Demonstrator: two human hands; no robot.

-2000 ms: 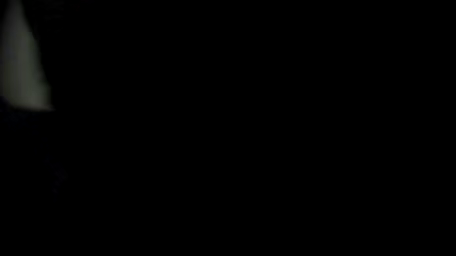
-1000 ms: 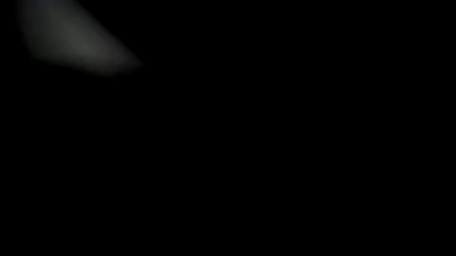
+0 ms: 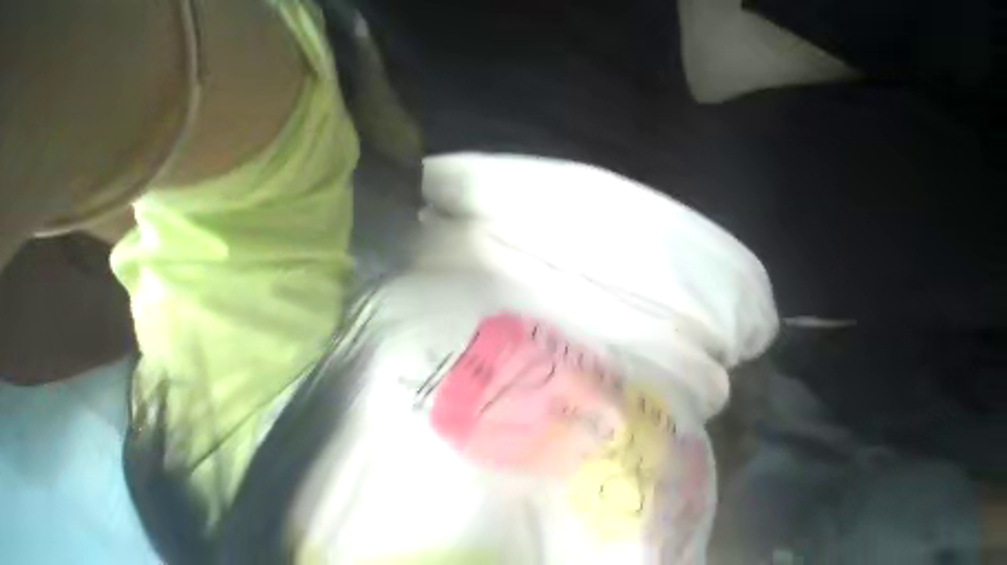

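Neither of my hands can be made out in the head view. The picture is blurred and appears turned. Nearest in front is a white garment (image 3: pixel 585 237), seemingly worn by a person, with a pink and yellow print (image 3: pixel 497 397) and dark line marks. At the left is a person in a yellow-green top (image 3: pixel 248 254), with a thin cord or edge crossing the upper left. No held object or tool can be made out.
A light-blue area (image 3: pixel 61 475) lies at the lower left. A pale pointed shape (image 3: pixel 740 50) is at the upper right against a dark background. Dim bluish-grey shapes (image 3: pixel 850 486), too blurred to name, are at the lower right.
The earlier frames were nearly black, with only a pale grey patch at the upper left. Now the view is lit and shows the garments and people.
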